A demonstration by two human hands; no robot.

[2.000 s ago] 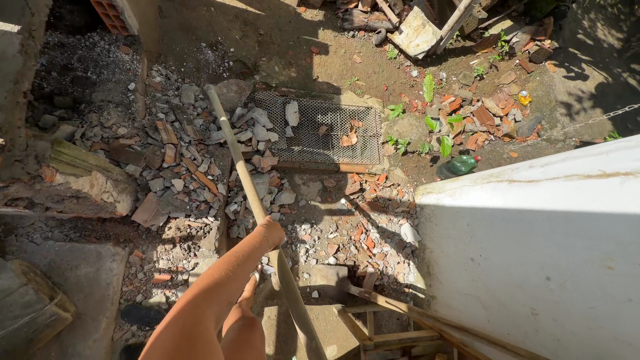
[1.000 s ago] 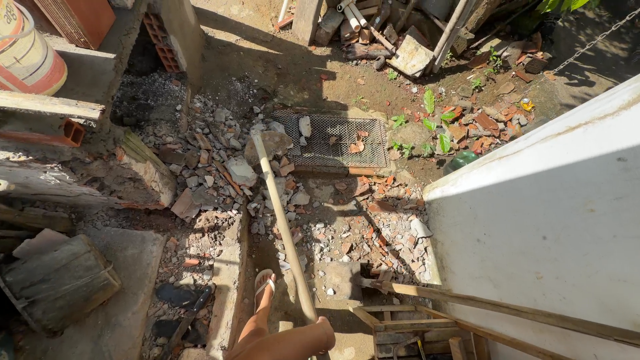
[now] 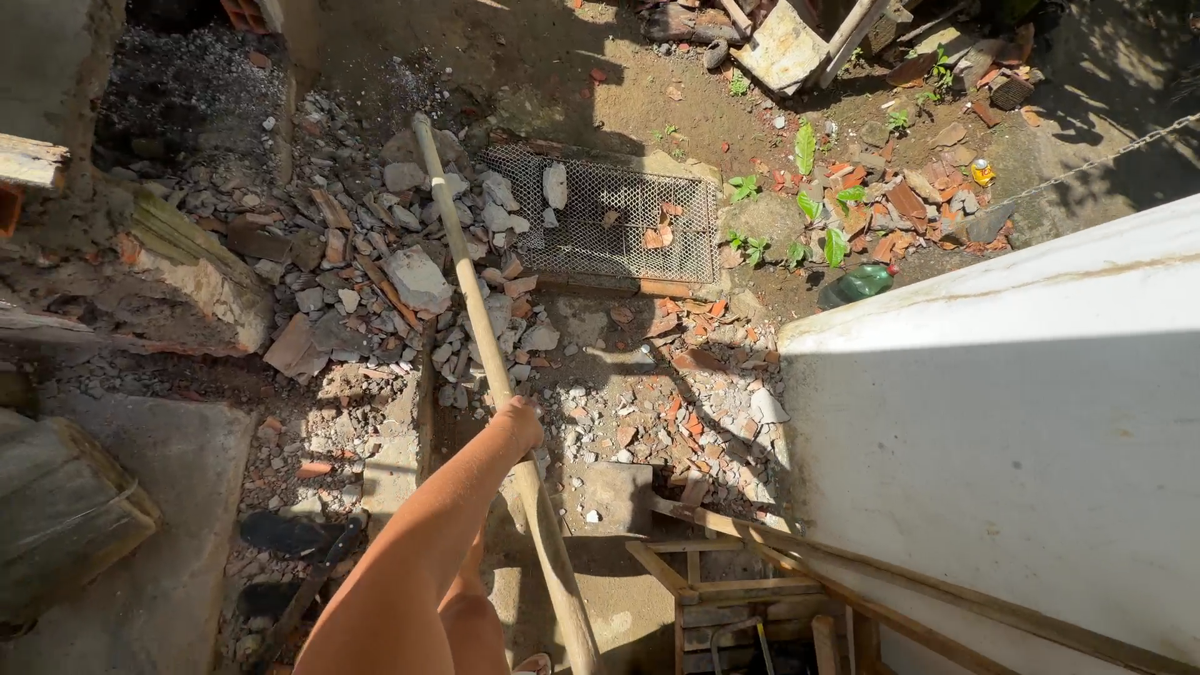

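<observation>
My left hand [image 3: 520,422] is closed around a long, pale wooden tool handle [image 3: 478,328], which slants from the bottom edge up to the rubble. A dusty rounded shape lies at its far end, perhaps a hoe blade; I cannot tell. Broken concrete and mortar [image 3: 417,281] lie left of and under the handle. To its right, a metal mesh grate [image 3: 619,220] carries a few chunks and dry leaves. My right hand is out of view. A leg [image 3: 469,609] shows beside the forearm, with part of a foot [image 3: 532,664] at the bottom edge.
A white wall [image 3: 994,394] bounds the right side. Near its foot are a flat metal blade [image 3: 614,497] with a long wooden handle and a wooden frame [image 3: 750,591]. Broken masonry [image 3: 197,272] stands left. A green bottle [image 3: 855,285] lies near the wall's corner.
Since one second ago, my left hand has moved forward from the bottom edge, still around the handle. The view has shifted too.
</observation>
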